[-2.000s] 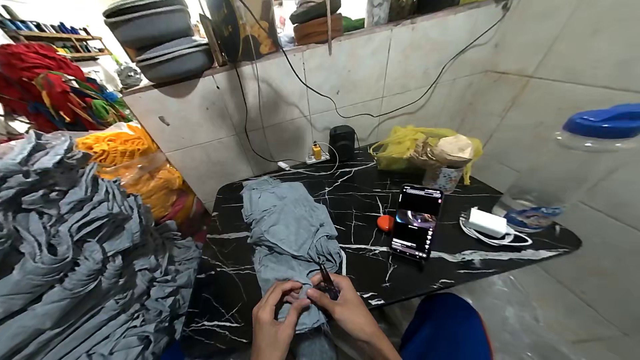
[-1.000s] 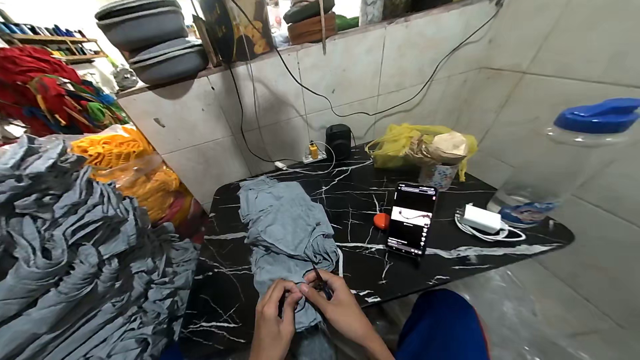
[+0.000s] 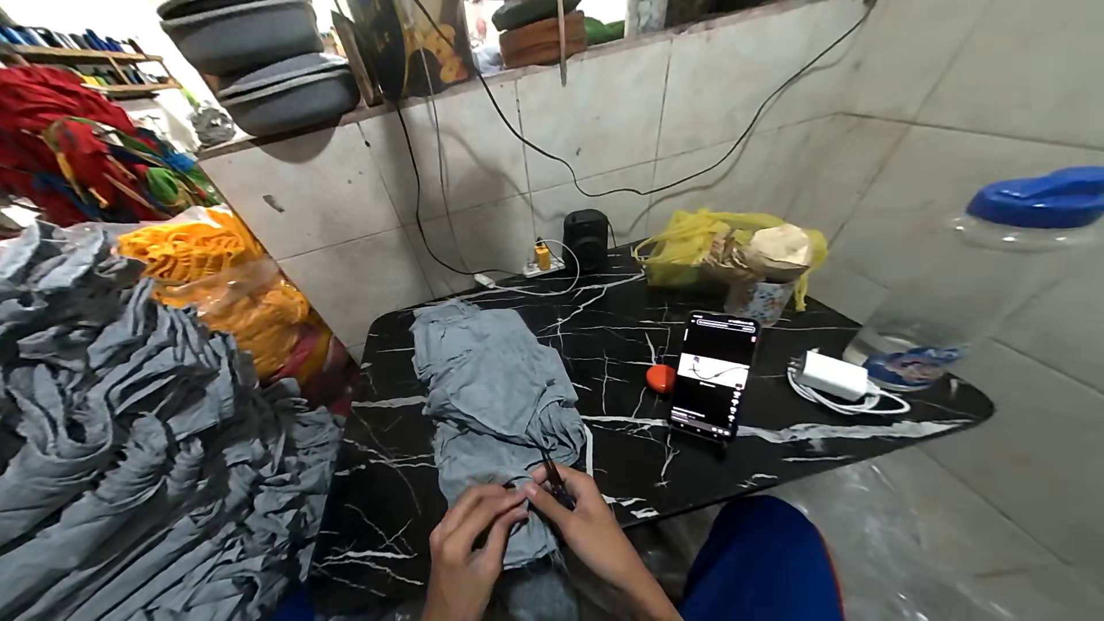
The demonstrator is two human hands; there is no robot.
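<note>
A length of grey cloth [image 3: 492, 371] lies bunched along the black marble-patterned table [image 3: 379, 483] and hangs over its near edge. Over its near end, my left hand [image 3: 470, 535] pinches a bit of the cloth or a thread, too small to tell which. My right hand [image 3: 586, 526] touches the left fingertips and holds a small dark pointed tool [image 3: 556, 483], perhaps thread snips, its tip pointing up and away. Most of the tool is hidden in the palm.
A big heap of grey cloth [image 3: 129, 448] rises at left, before bagged orange cloth [image 3: 250, 319]. On the table are a propped phone [image 3: 714, 375], a red round object [image 3: 661, 379], a white charger [image 3: 832, 375], a yellow bag [image 3: 690, 259], a black speaker-like object [image 3: 586, 240] and a plastic jug [image 3: 940, 293].
The picture on the phone's screen has changed. Both hands stay close together over the grey cloth, with only small finger movements.
</note>
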